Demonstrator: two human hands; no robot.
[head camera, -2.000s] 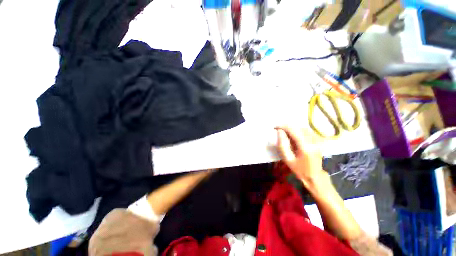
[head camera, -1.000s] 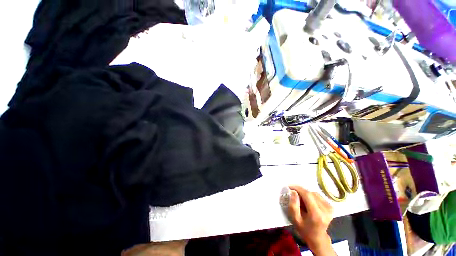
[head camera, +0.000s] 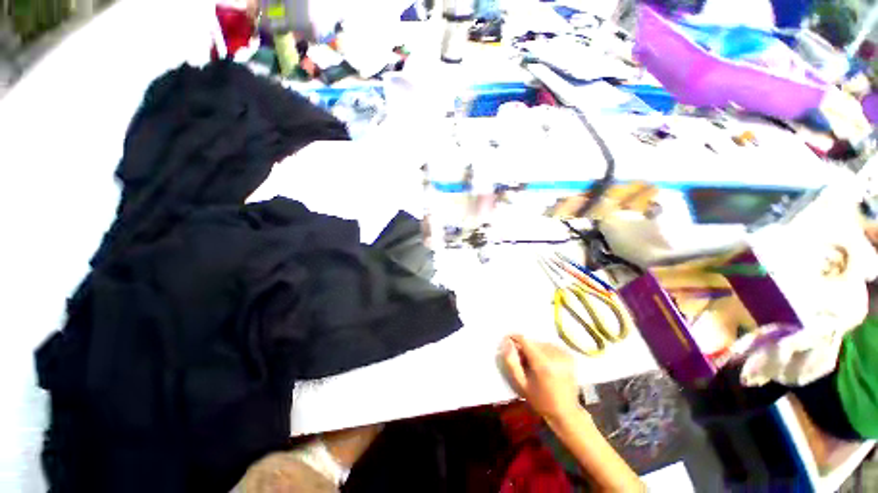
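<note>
A black garment (head camera: 193, 308) lies bunched over the left and middle of the white table (head camera: 385, 400), its pointed edge towards the machine's needle area (head camera: 467, 236). My right hand (head camera: 544, 376) rests at the table's front edge, right of the cloth and not touching it. Its fingers are curled; whether it holds something small cannot be told. My left forearm and wrist show at the bottom below the table edge; the left hand itself is hidden. Yellow-handled shears (head camera: 589, 320) lie just beyond my right hand.
A blue pen and an orange tool lie beside the shears. A purple box (head camera: 674, 332) with oddments stands at the right. The white machine body (head camera: 626, 144) spans the back. Thread scraps (head camera: 645, 414) lie below the table edge. A person's green clothing (head camera: 860, 371) shows at far right.
The view has tilted up and shifted, showing more of the machine and background. My right hand has curled its fingers at the table edge. The cloth and shears keep their places on the table.
</note>
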